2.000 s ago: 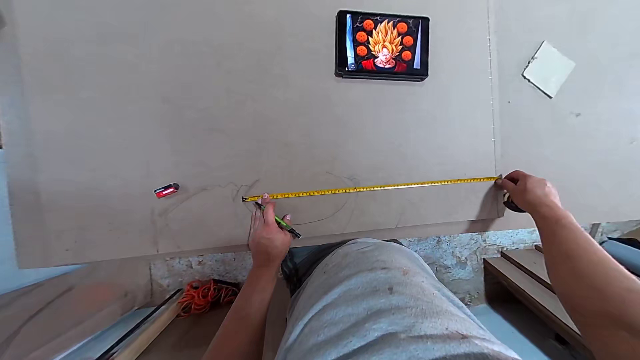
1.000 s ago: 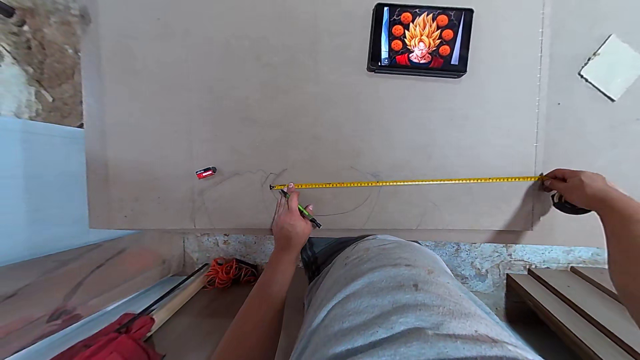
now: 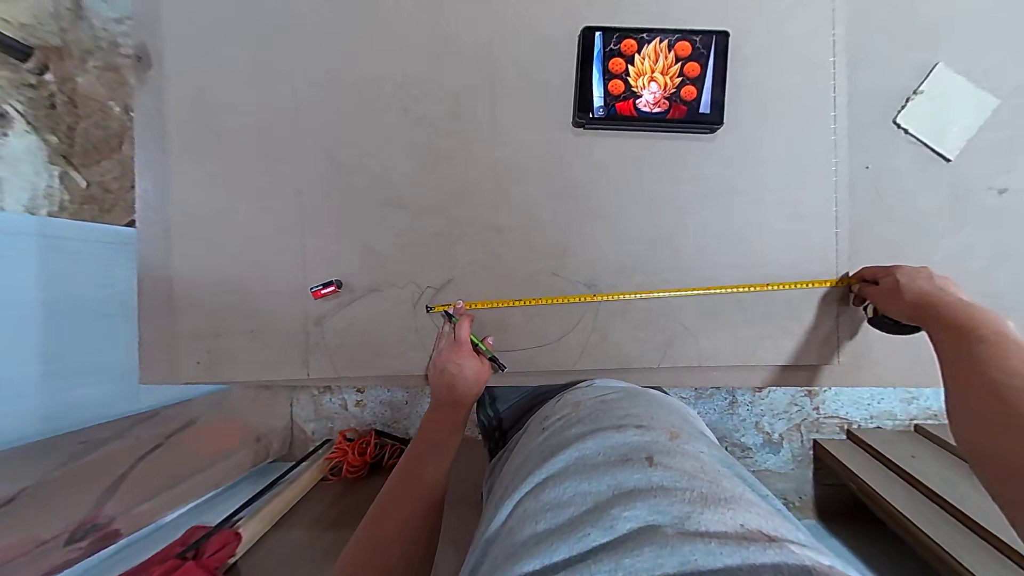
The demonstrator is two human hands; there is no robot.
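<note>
A yellow tape measure blade [image 3: 640,296] lies extended across a large flat board [image 3: 480,200] that bears faint pencil curves. My left hand [image 3: 460,360] holds a green and black pencil or marker [image 3: 476,340], with fingertips touching the blade close to its hooked left end. At the blade's right end, my right hand [image 3: 904,296] grips the tape by its black case [image 3: 892,322], with fingers on the blade beside a dashed seam line. A small red and black eraser-like object [image 3: 326,289] rests on the board, left of my left hand.
Toward the board's far side lies a tablet [image 3: 652,80] showing a cartoon picture. A pale square tile-like piece [image 3: 946,112] is at the upper right. Below the near edge are orange cord [image 3: 364,454], red cloth [image 3: 184,552] and stacked brown boards [image 3: 920,488].
The view has shifted left. Both hands keep their places at the two ends of the tape, and the tablet and the small red object stay where they were on the board.
</note>
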